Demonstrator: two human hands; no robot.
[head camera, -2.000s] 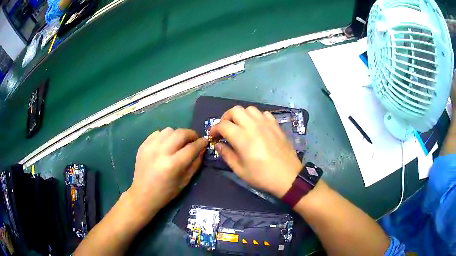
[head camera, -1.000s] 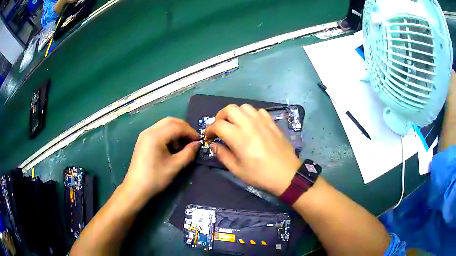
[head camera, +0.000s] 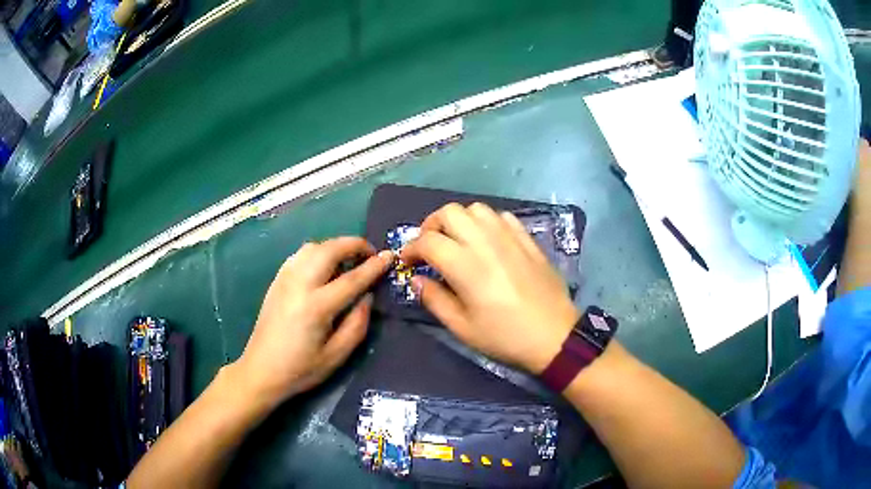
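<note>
An opened phone body (head camera: 565, 232) lies on a black foam pad (head camera: 392, 199) in front of me, its main board end at the left. My left hand (head camera: 315, 310) touches that board with the index fingertip, thumb apart below. My right hand (head camera: 492, 282), with a dark red watch strap, lies over the phone, its thumb and fingers at the board. Whether the fingertips hold a small part is hidden. A second opened phone (head camera: 477, 441) lies on another black pad nearer me, with an orange flex cable (head camera: 433, 451) and orange tabs.
Stacked phones on pads (head camera: 72, 401) and a single phone (head camera: 148, 382) stand at left. Another phone (head camera: 88, 205) lies beyond the pale rail (head camera: 315, 172). A mint fan (head camera: 778, 124), white paper (head camera: 659, 172) and dark pen (head camera: 685, 243) are at right. A blue sleeve (head camera: 831, 382) shows at far right.
My left thumb has parted from the index finger and moved down off the board; the index is now stretched to it. My right hand stays nearly in place. The view has shifted slightly.
</note>
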